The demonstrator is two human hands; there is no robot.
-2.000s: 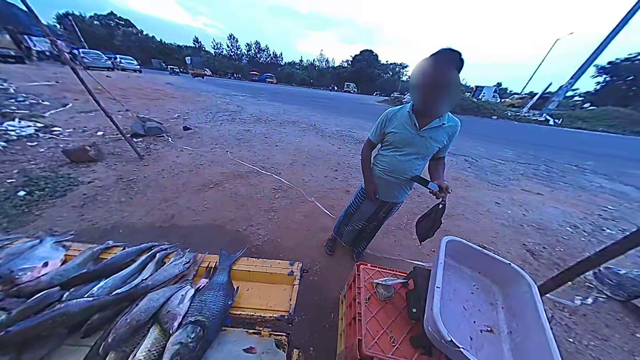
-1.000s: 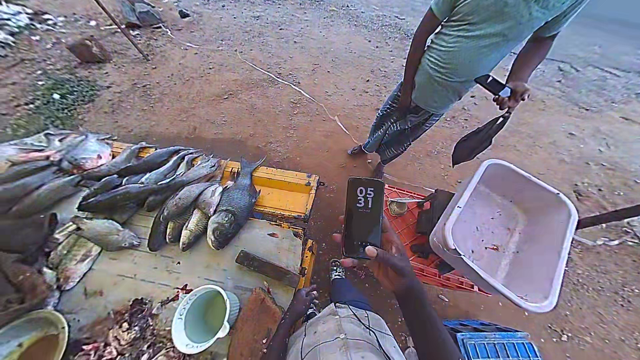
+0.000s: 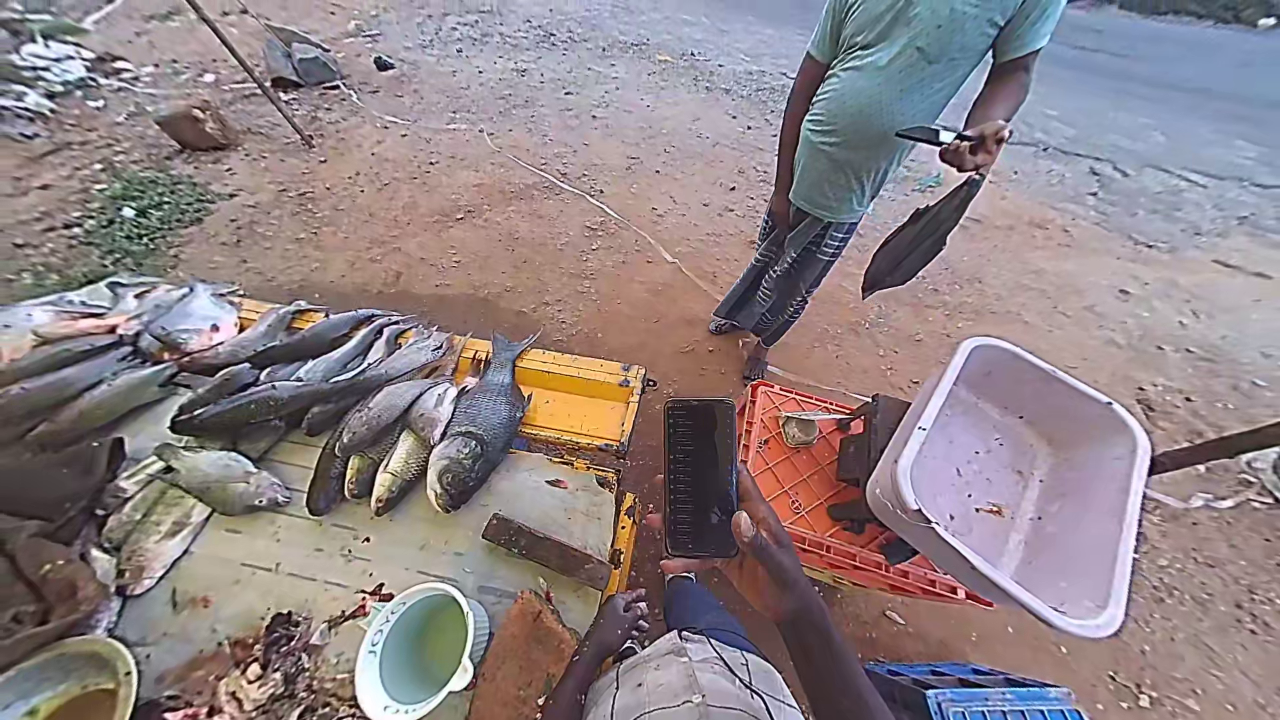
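Note:
My right hand [image 3: 765,555] holds a black smartphone [image 3: 701,478] upright, its dark screen facing me with faint lines on it. Low beside the table's right edge is my left hand [image 3: 617,622], its fingers curled; whether it grips anything does not show. Left of the phone, a large dark-scaled fish [image 3: 480,425] lies on the table [image 3: 400,545], next to a heap of smaller fish [image 3: 300,375]. Near my left hand are a reddish-brown slab [image 3: 525,660] and a white plastic mug [image 3: 420,650] of greenish liquid. A dark flat bar [image 3: 547,550] lies on the table.
A red plastic crate [image 3: 800,470] carries a small pan and dark objects; a pale plastic tub [image 3: 1020,490] tilts beside it. A blue crate [image 3: 970,695] stands at the lower right. Fish scraps [image 3: 270,670] lie near a bowl [image 3: 70,680]. A person [image 3: 880,120] stands ahead, holding a phone and a dark bag.
The phone's lock screen with a clock has given way to a dark screen with lines. Two seconds ago neither my hands nor the phone was in view; the view has since tilted down.

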